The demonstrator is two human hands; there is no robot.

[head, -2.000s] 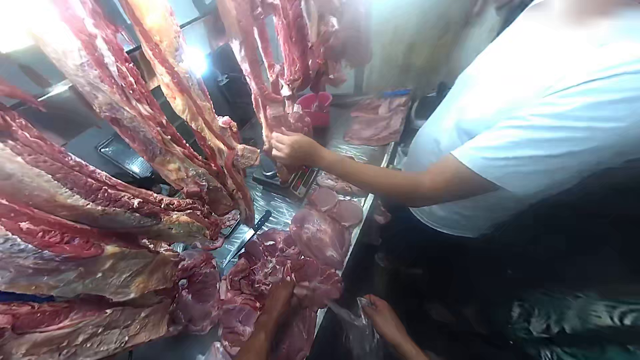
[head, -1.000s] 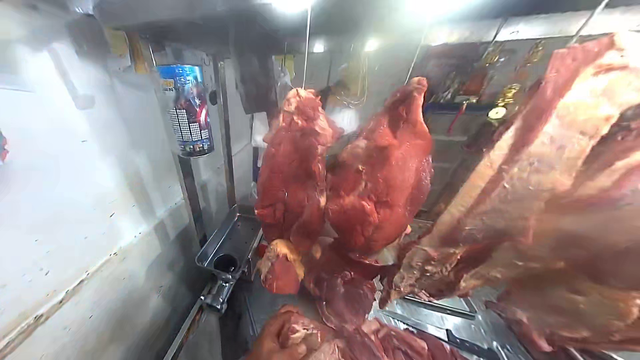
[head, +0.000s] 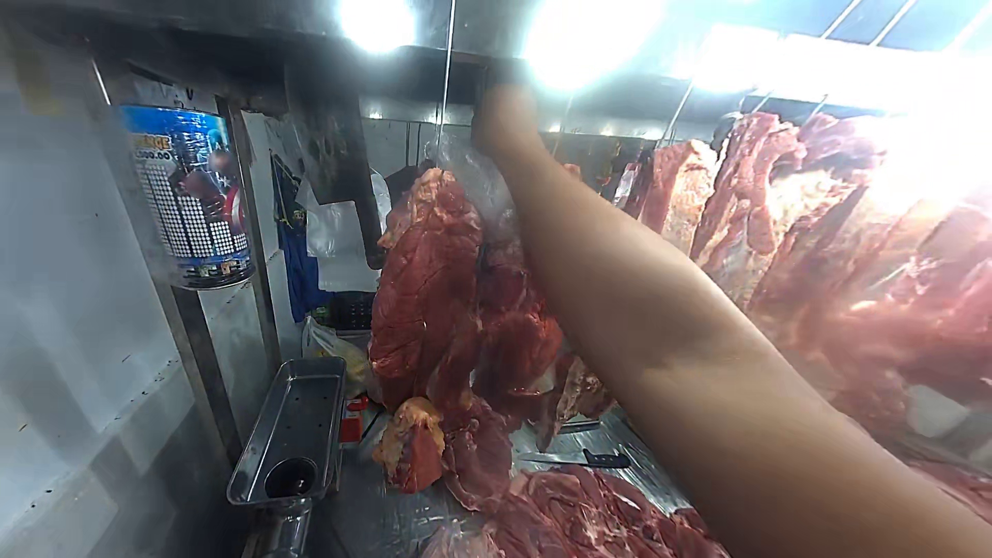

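Observation:
My right hand [head: 508, 116] is raised near the metal overhead frame, its forearm crossing from the lower right. The hand is blurred and its fingers are hidden, so its grip is unclear. Clear plastic film [head: 469, 174] hangs just left of the wrist, above a large hanging piece of red meat [head: 426, 294]. Another hanging piece of meat [head: 515, 341] is partly behind the forearm. My left hand is out of view. Below, raw meat cuts [head: 581, 511] lie on the metal table [head: 356, 511], near a black-handled knife [head: 608, 459].
A meat grinder's metal tray [head: 287, 418] stands at lower left, with its feed opening. A cleaver [head: 329, 139] hangs left of the meat. A printed cylindrical container [head: 190, 198] is fixed by the wall. More meat slabs [head: 744, 201] hang at right.
My right hand, low beside the table with clear plastic two seconds ago, is now raised overhead. The hand on the meat one second ago is out of view. The view has swung widely.

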